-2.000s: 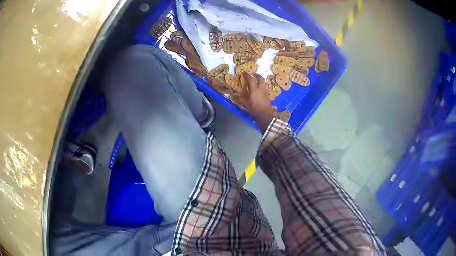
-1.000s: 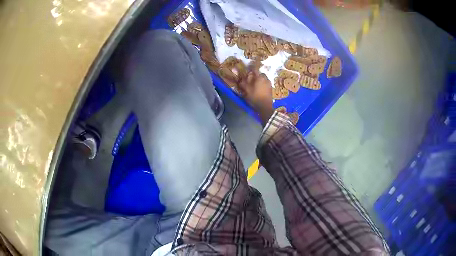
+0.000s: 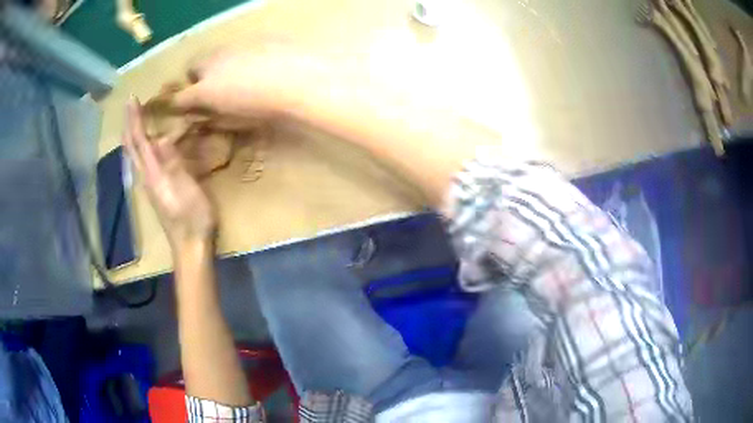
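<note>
A small loose pile of tan-brown pieces [image 3: 206, 149] lies at the left end of the glossy tan table [image 3: 347, 190], blurred. One striped piece [image 3: 253, 167] lies at its right edge. My left hand [image 3: 175, 194] is at the left side of the pile, with its fingers extended upward. My right hand [image 3: 216, 87] reaches across the table to the upper side of the pile. It is strongly blurred, so what its fingers hold cannot be told. Parts of the pile are hidden between the two hands.
A black smartphone [image 3: 116, 211] lies at the left table edge by a black cable [image 3: 136, 299]. Long pale leg parts [image 3: 693, 62] lie at far right. A white bottle [image 3: 425, 12] is at the far side. A green surface [image 3: 177, 21] lies beyond the table. A red stool [image 3: 268, 384] is below.
The view has swung from the blue tray to the tabletop. My right hand has left the plates in the tray and is over the table pile. My left hand has come into view.
</note>
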